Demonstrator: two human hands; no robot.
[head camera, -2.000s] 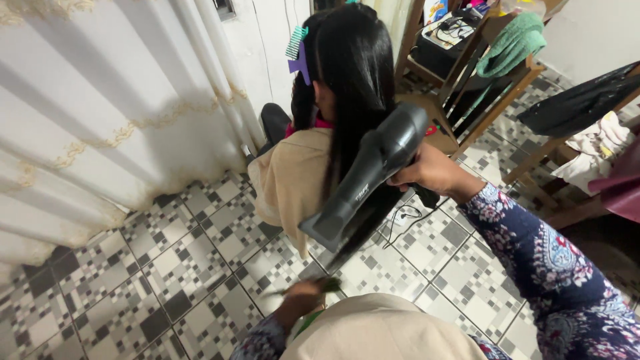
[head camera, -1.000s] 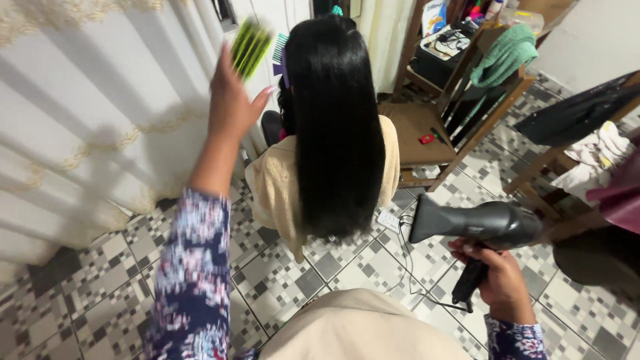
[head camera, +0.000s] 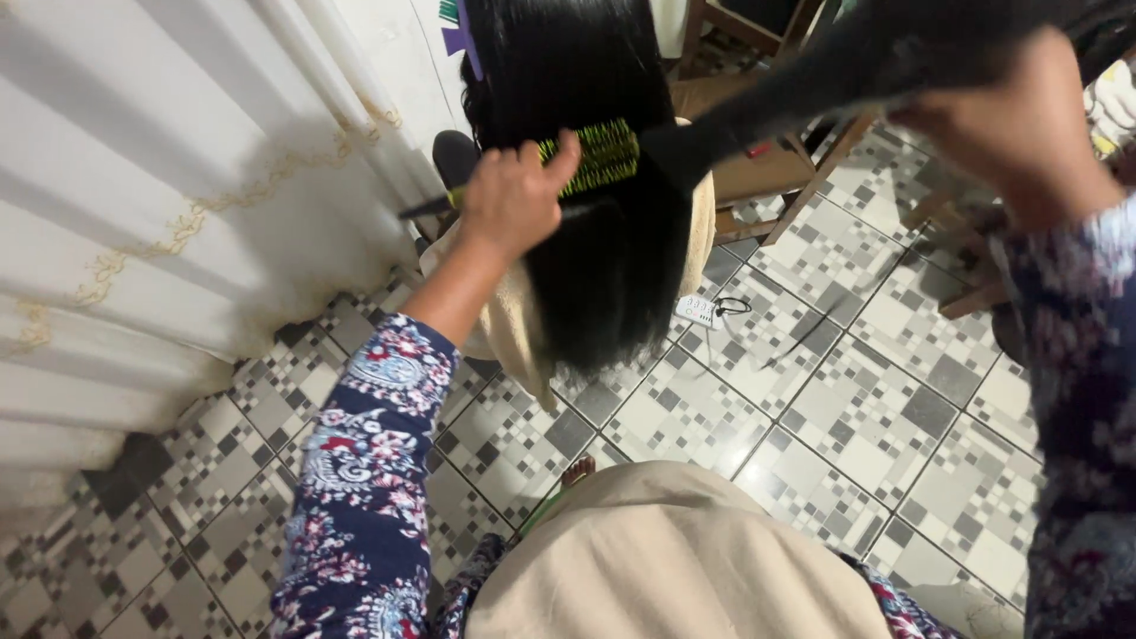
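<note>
My left hand (head camera: 515, 195) grips a round hairbrush (head camera: 603, 158) with yellow-green bristles, which lies against the back of a seated person's long black hair (head camera: 595, 284). The dark tip of the brush handle points left. My right hand (head camera: 1021, 133) holds a black hair dryer (head camera: 825, 75), blurred, with its flat nozzle close to the right end of the brush. Purple and green hair clips (head camera: 461, 40) sit at the left side of the hair. A beige towel (head camera: 515, 328) hangs over the person's shoulders, partly behind the hair.
A pale curtain (head camera: 177, 177) hangs on the left. Behind the person's right side stands a wooden chair (head camera: 754, 177). A white power strip (head camera: 698, 311) with a dark cord lies on the tiled floor (head camera: 816, 355). White cloth (head camera: 1111, 106) shows at the far right.
My left hand has brought the brush from the upper left, beside the head, onto the hair. The hair dryer has risen from low on the right to the brush. The view has moved closer.
</note>
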